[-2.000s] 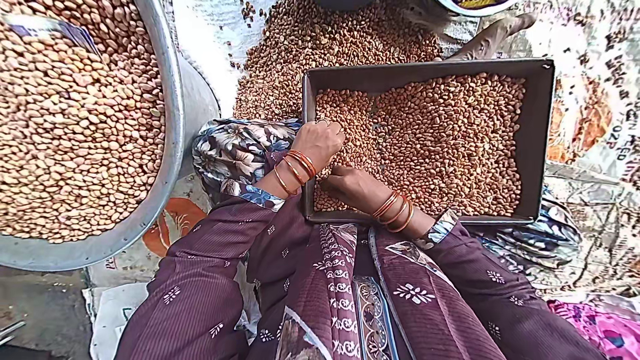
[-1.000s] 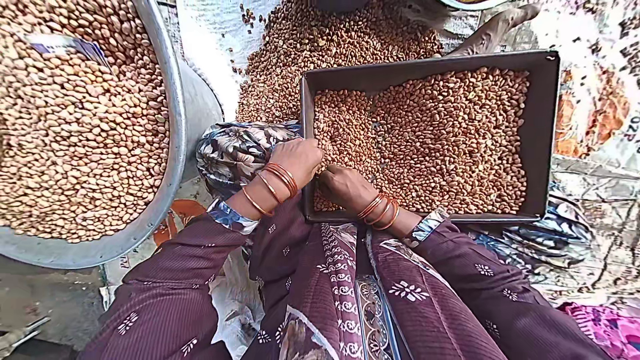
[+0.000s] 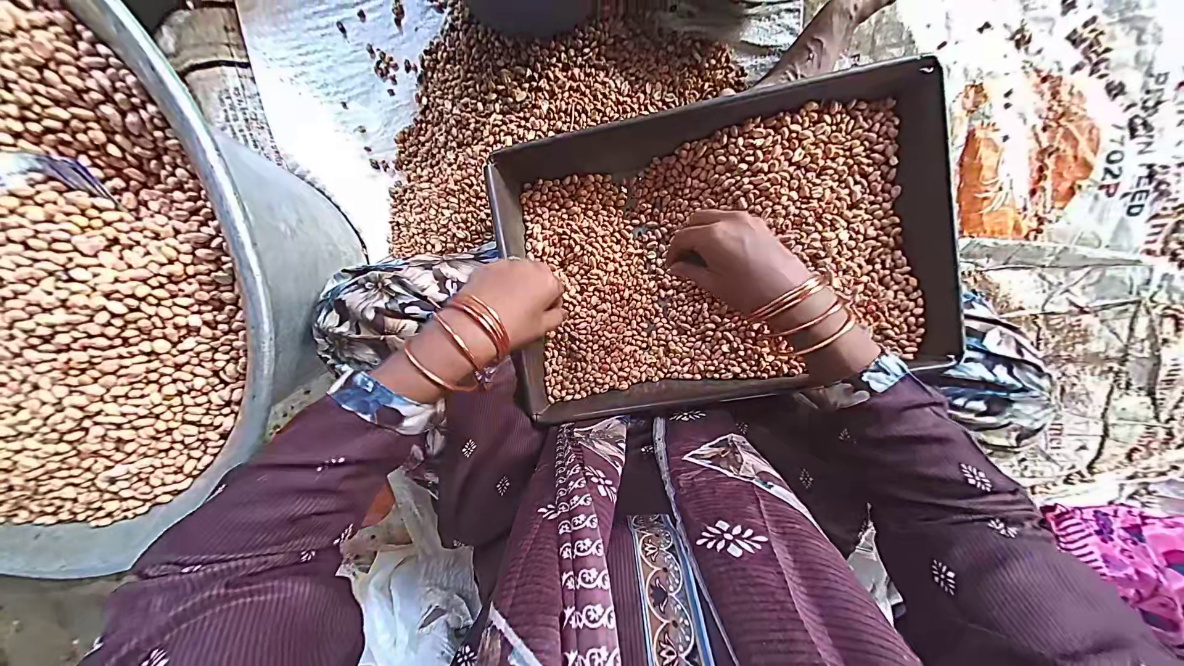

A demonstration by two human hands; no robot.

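A dark rectangular tray (image 3: 928,213) rests tilted across my lap, holding shelled peanuts (image 3: 592,319) in a smaller patch at left and a larger heap at right. My left hand (image 3: 520,301) is at the tray's left rim, its fingers curled; whether a peanut is between them is hidden. Over the middle of the peanuts my right hand (image 3: 735,254) is bent down with curled fingertips, and what they hold cannot be seen. Orange-gold bangles circle both wrists.
At left stands a large metal basin (image 3: 250,305) full of peanuts, with a scoop-like or plastic piece lying in it. A peanut heap (image 3: 518,102) spreads on a white sheet beyond the tray. Someone's bare limb (image 3: 823,42) lies behind the tray, and pink cloth (image 3: 1124,555) at right.
My hands, close together at the tray's left part before, are now apart: the right one has moved right over the peanuts, the left one is at the left rim. The tray now sits more slanted.
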